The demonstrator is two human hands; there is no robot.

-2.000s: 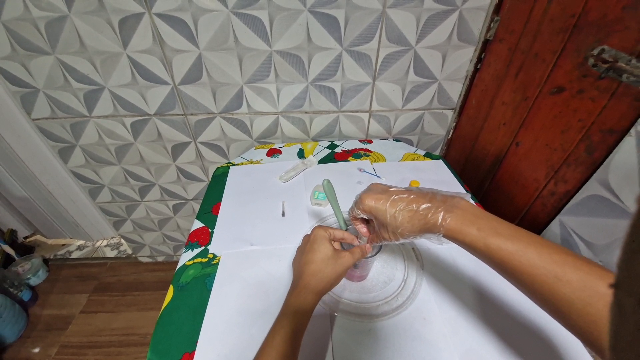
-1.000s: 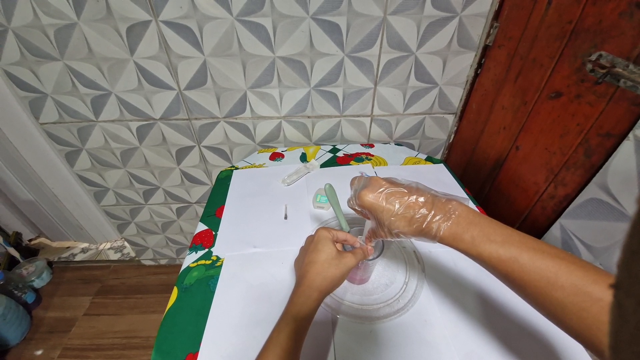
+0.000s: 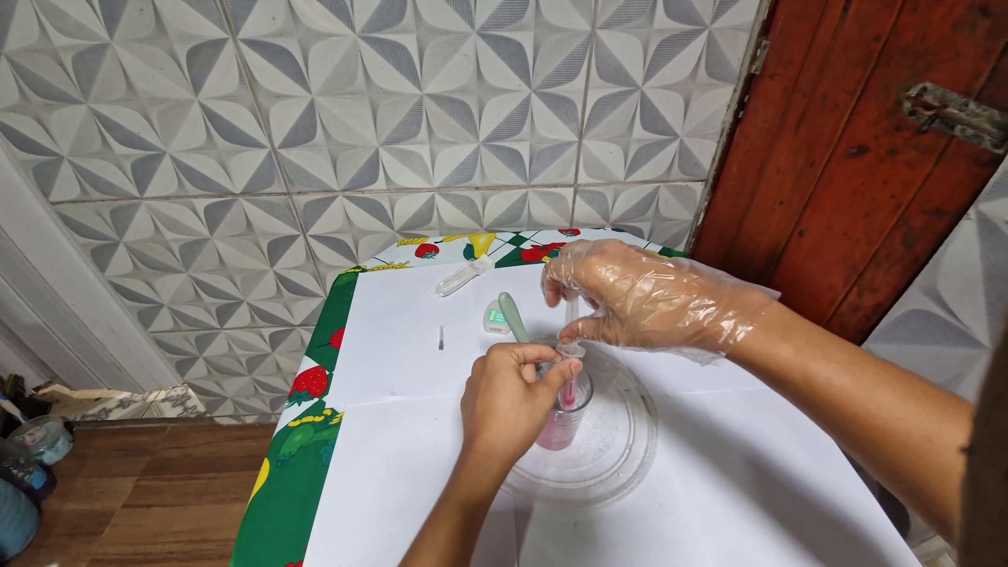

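A small clear glass (image 3: 561, 425) with pink liquid stands on a round clear glass plate (image 3: 622, 465). My bare left hand (image 3: 516, 394) pinches the barrel of a clear plastic syringe (image 3: 570, 386), which stands upright with its lower end in the glass and pink liquid inside. At its top, my right hand (image 3: 630, 299), in a clear plastic glove, has thumb and fingers around the drawn-out plunger. A green handle (image 3: 513, 316) leans out of the glass behind my left hand; its lower end is hidden.
White paper (image 3: 394, 441) covers much of the fruit-patterned tablecloth (image 3: 295, 465). Behind the glass lie a small white device with a lit green display (image 3: 496, 317), a wrapped syringe (image 3: 463, 277) and a small needle-like piece (image 3: 441, 338). A tiled wall (image 3: 433, 118) and red wooden door (image 3: 835, 142) stand beyond.
My right hand has risen from near the glass, and the syringe plunger now shows drawn out between my hands. My left hand stays by the rim of the glass.
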